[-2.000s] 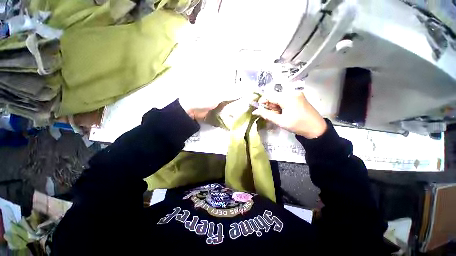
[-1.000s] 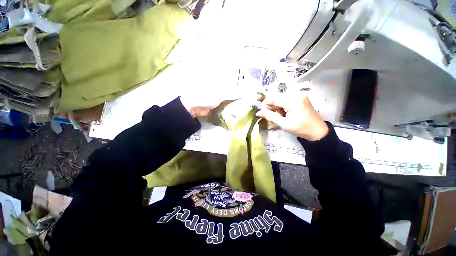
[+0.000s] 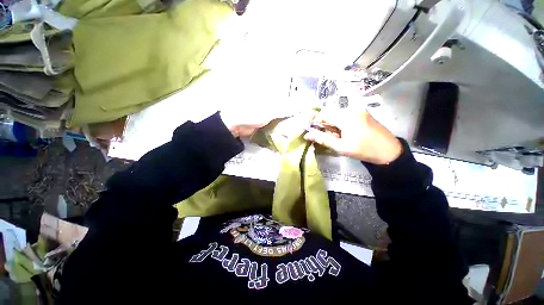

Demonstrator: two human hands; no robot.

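Note:
An olive-green garment piece (image 3: 288,184) hangs over the table's front edge towards my lap, its upper end gathered between my hands. My left hand (image 3: 253,130) is on its left side, mostly hidden by the cloth and washed out by glare. My right hand (image 3: 352,136) pinches its upper end between thumb and fingers, just below the needle area (image 3: 343,89) of the sewing machine (image 3: 477,77). The shiny needle plate (image 3: 305,87) lies just beyond the cloth. Glare hides the fingertip details.
A loose olive cloth heap (image 3: 140,59) lies at the upper left, beside a tied bundle of grey-brown pieces (image 3: 30,89). A black smartphone-like rectangle (image 3: 436,117) lies on the machine bed. The white table's front edge (image 3: 477,190) carries scale marks. A brown box-like object (image 3: 525,262) stands lower right.
The view has shifted slightly, so the machine and hands sit a little further right. Both hands keep nearly the same hold at the cloth's upper end.

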